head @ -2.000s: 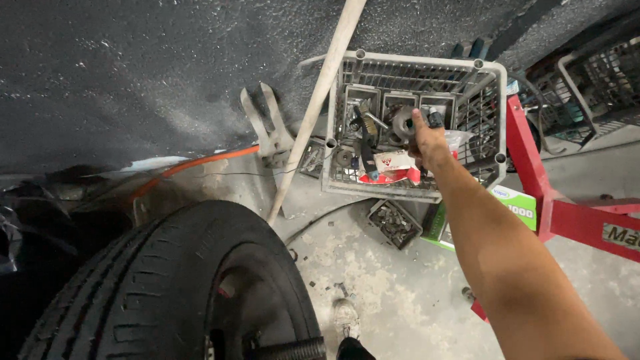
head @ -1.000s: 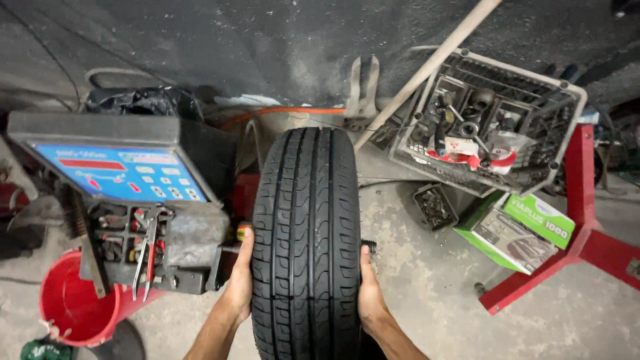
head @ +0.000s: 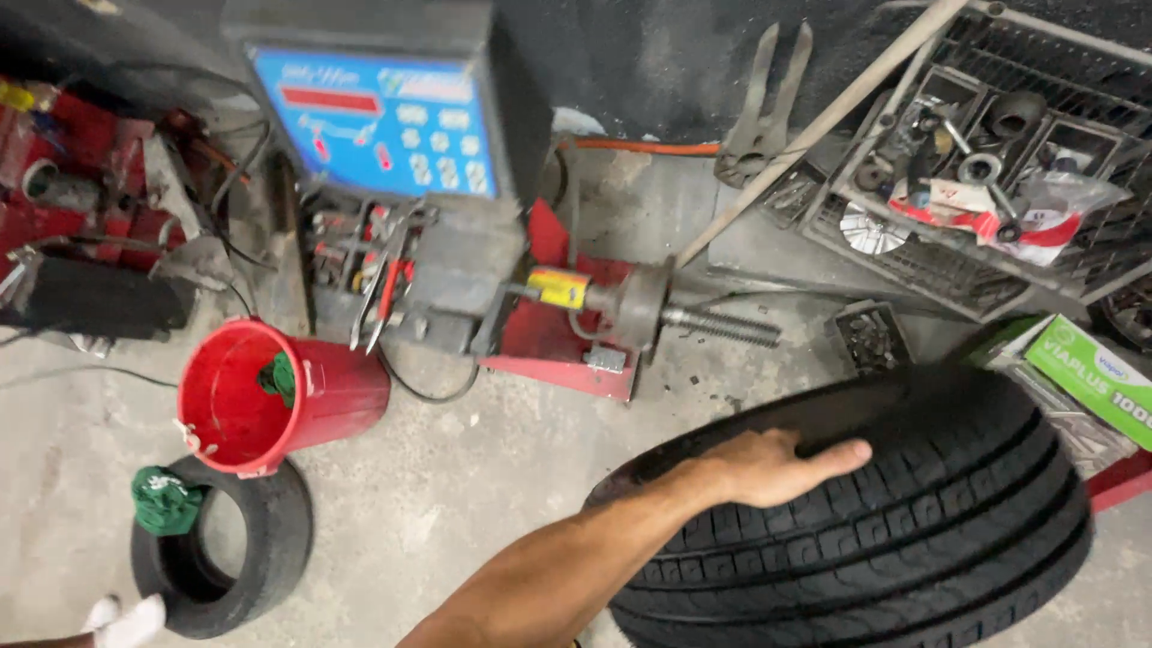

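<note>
My left hand [head: 774,468] lies on the black tire [head: 864,540] at the lower right, thumb stretched across the tread, the other fingers curled at its upper edge and partly hidden. My right hand is not in view. Up and left of the tire stands a wheel balancer with a blue control panel [head: 378,121]; its threaded shaft [head: 724,326] is bare and points right. A tool tray [head: 346,243] with pliers [head: 387,279] sits below the panel.
A red bucket [head: 342,391] and a second tire [head: 283,540] with a green cloth [head: 166,499] stand left. A white-covered hand or foot [head: 130,623], apparently another person's, shows at bottom left. Right are a crate of tools [head: 900,211], a wooden pole [head: 828,117] and a green box [head: 1093,378].
The tire was between both my hands a second ago; now it is right of the balancer, with only my left hand showing on it. The right hand has left view. The view has swung left.
</note>
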